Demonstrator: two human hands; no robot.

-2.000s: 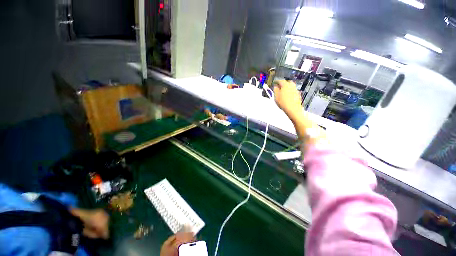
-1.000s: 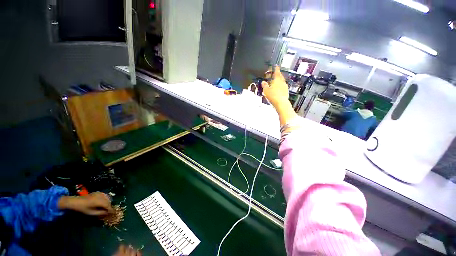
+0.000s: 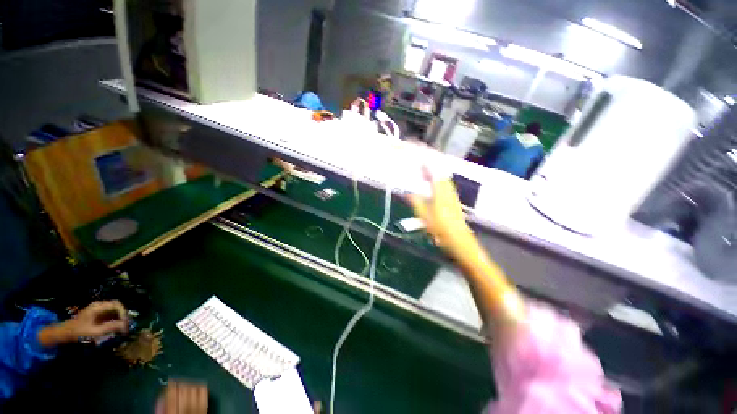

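A white-faced smartphone [image 3: 283,394] is at the bottom edge, overlapping the lower end of a label sheet. Only a fingertip of my left hand [image 3: 317,407] shows at the phone's right edge; the rest is cut off. My right hand [image 3: 436,212] is blurred, fingers raised and apart at the white shelf's front edge, with nothing visible in it. A dark flat slab [image 3: 465,192] lies on the shelf right of it. A white charging cable [image 3: 372,283] hangs from the shelf to the bench; its lower end is out of view.
The white shelf [image 3: 299,137] crosses the view and bears white plugs and a large white appliance [image 3: 610,154]. A label sheet [image 3: 234,344] lies on the green bench. A blue-sleeved neighbour's hand [image 3: 95,319] is at left by thin wires. Another hand [image 3: 183,398] is at bottom left.
My right hand has moved down and away from the plugs to the shelf's front edge. The smartphone, out of view one second ago, shows at the bottom again. The view has shifted right.
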